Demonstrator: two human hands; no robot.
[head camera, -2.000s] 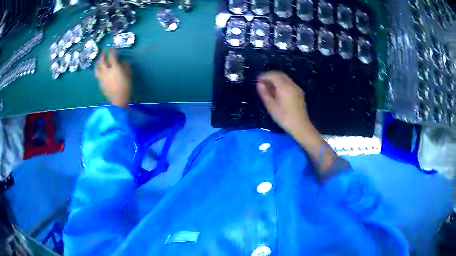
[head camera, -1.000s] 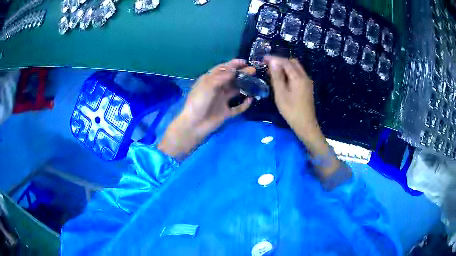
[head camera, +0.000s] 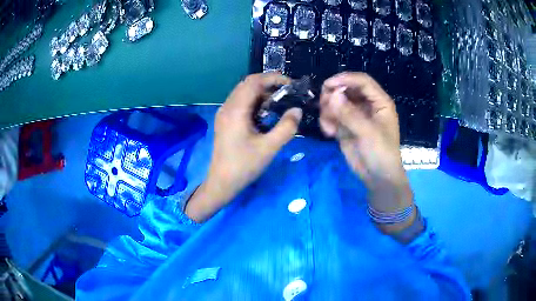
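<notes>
My left hand (head camera: 244, 126) holds a shiny, glassy case (head camera: 282, 97) between thumb and fingers, over the front left edge of the black tray (head camera: 405, 97). My right hand (head camera: 361, 114) is just right of the case and apart from it. Its thumb and fingertips are close together, with a small pale spot at them; whether they pinch something I cannot tell. Similar cases (head camera: 332, 24) sit in rows in the tray's back part, and one case (head camera: 274, 57) sits at the left of the row nearer me. The held case is blurred and partly hidden by my fingers.
Loose cases (head camera: 97, 47) lie on the green mat (head camera: 188, 64) at the left, with thin silvery strips (head camera: 17, 73) farther left. A clear tray (head camera: 505, 76) is at the right. A blue stool (head camera: 120, 167) and a red one (head camera: 41, 150) stand below the bench edge.
My left hand has come from the loose cases to the tray front with a case in it. My right hand has drawn back from the tray and turned beside it. The view has shifted.
</notes>
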